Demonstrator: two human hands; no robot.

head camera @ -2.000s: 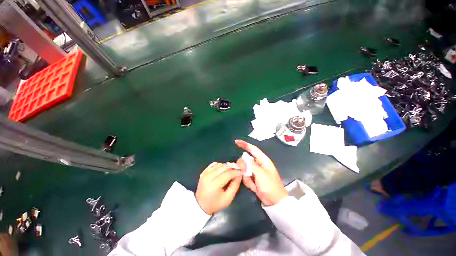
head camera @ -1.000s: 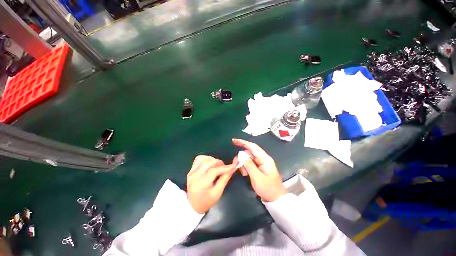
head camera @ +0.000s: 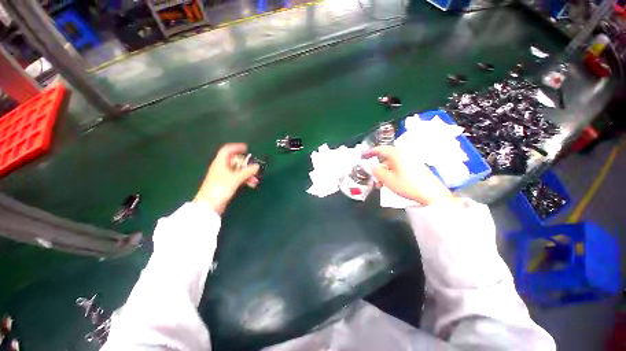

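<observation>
My left hand [head camera: 225, 175] is over the green bench with thumb and fingers around a small black-and-silver keychain [head camera: 256, 164], partly hidden by the fingers. Another keychain [head camera: 290, 143] lies just beyond it. My right hand [head camera: 405, 177] is at the silver top of the near dispenser bottle with the red mark [head camera: 356, 188]; a small white wiping cloth [head camera: 371, 164] shows at its fingertips. The second bottle [head camera: 386, 134] stands behind. White wipes [head camera: 328, 168] lie beside the bottles.
The blue tray [head camera: 473, 179] holds white wipes, with a dark heap of pieces [head camera: 504, 123] beyond. A red-orange compartment tray [head camera: 31, 130] and metal posts [head camera: 62, 223] are at left. Loose pieces [head camera: 96, 319] lie lower left. Blue stool [head camera: 573, 264] at right.
My hands have parted: the left has moved forward-left to the keychain on the bench, the right to the near bottle's top with the cloth. The view has shifted to the right.
</observation>
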